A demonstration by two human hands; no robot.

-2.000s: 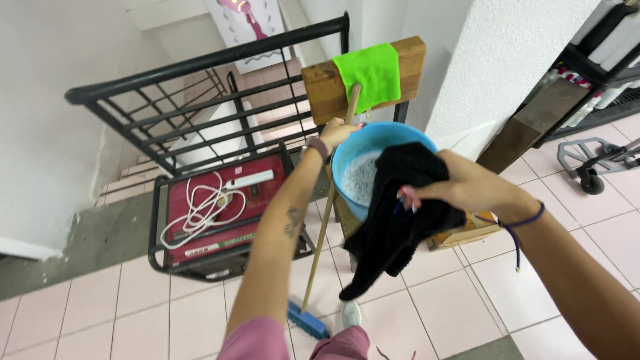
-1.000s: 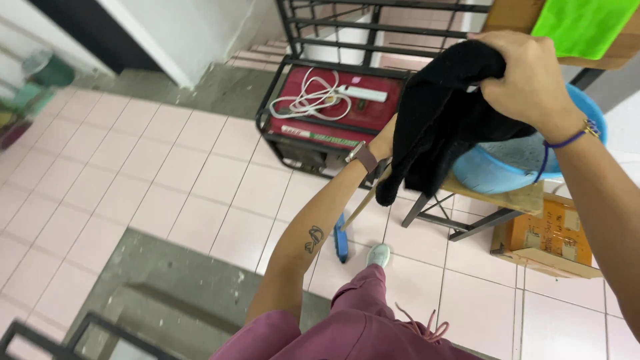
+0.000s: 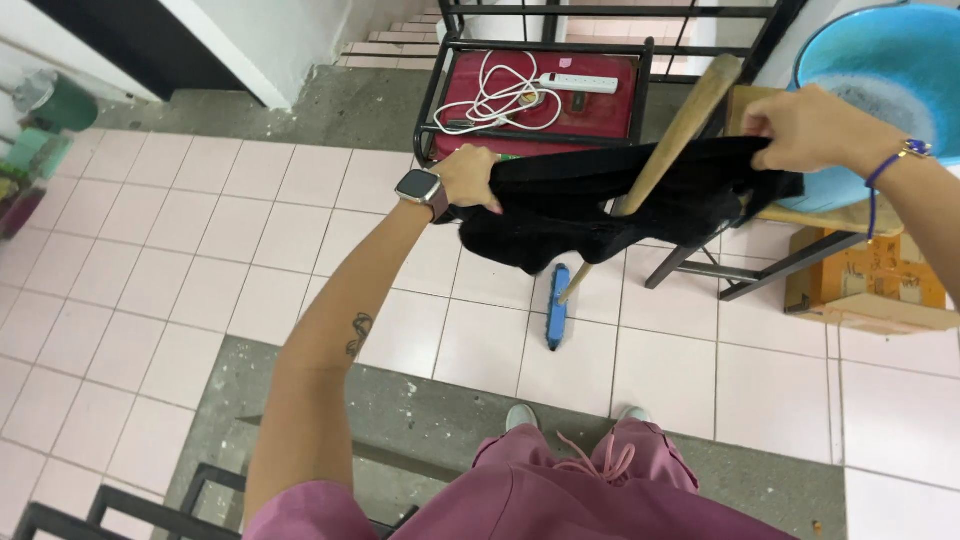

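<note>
A black cloth [image 3: 555,202] is stretched between my two hands in front of me. My left hand [image 3: 469,176] grips its left end, and my right hand [image 3: 817,131] pinches its upper right edge. The wooden handle [image 3: 679,135] of a blue floor brush [image 3: 557,307] slants up through or past the cloth; exactly how they meet is unclear. The brush head rests on the tiles. Beside my right hand, a light blue basin [image 3: 825,187] with foamy water stands on a wooden stool [image 3: 874,217].
A red-topped machine [image 3: 465,79] in a black frame carries a white power strip [image 3: 581,83] and its coiled cord. Black railings [image 3: 615,10] run behind it. A cardboard box [image 3: 810,292] sits under the stool. At the lower left are black rails [image 3: 142,514] near a grey floor edge.
The black cloth, bunched over the basin two seconds ago, is now spread between both hands. My left hand, on the brush handle at first, now holds cloth. The view has swung left and down.
</note>
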